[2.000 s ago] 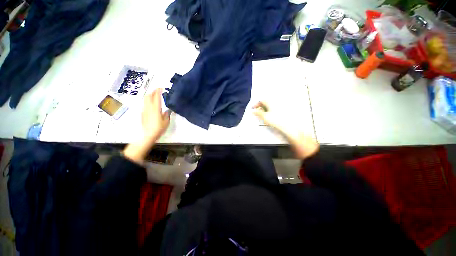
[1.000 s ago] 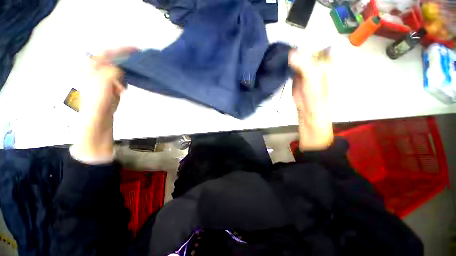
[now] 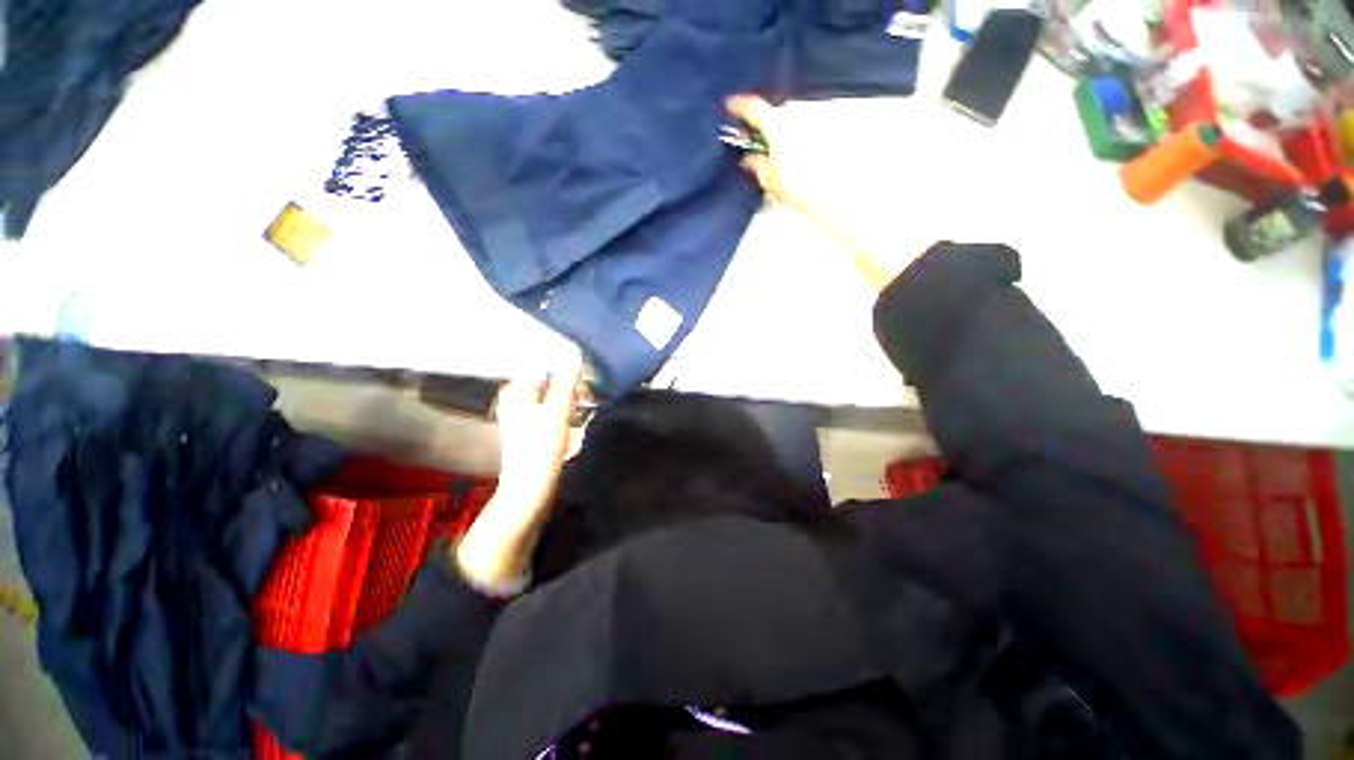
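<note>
Navy trousers (image 3: 594,193) lie on the white table, their waistband end angled down to the near edge. A small white label (image 3: 658,322) shows on the cloth. My left hand (image 3: 527,438) is at the waistband's near corner, fingertips against the cloth and seeming to grip it; the exact grip is blurred. My right hand (image 3: 765,146) lies over the right side of the trousers, holding small dark snips (image 3: 741,138). No needle or thread can be made out in my hands.
Dark buttons (image 3: 361,159) and a yellow-brown block (image 3: 296,233) lie left of the trousers. A phone (image 3: 993,66), green box (image 3: 1114,116), orange cone (image 3: 1170,164) and dark bottle (image 3: 1273,226) stand right. Navy garments (image 3: 141,520) hang at left; red crates (image 3: 349,572) are below.
The trousers were lifted between both hands and now lie turned on the table, label showing. My left hand has moved to the near edge, my right hand up and inward.
</note>
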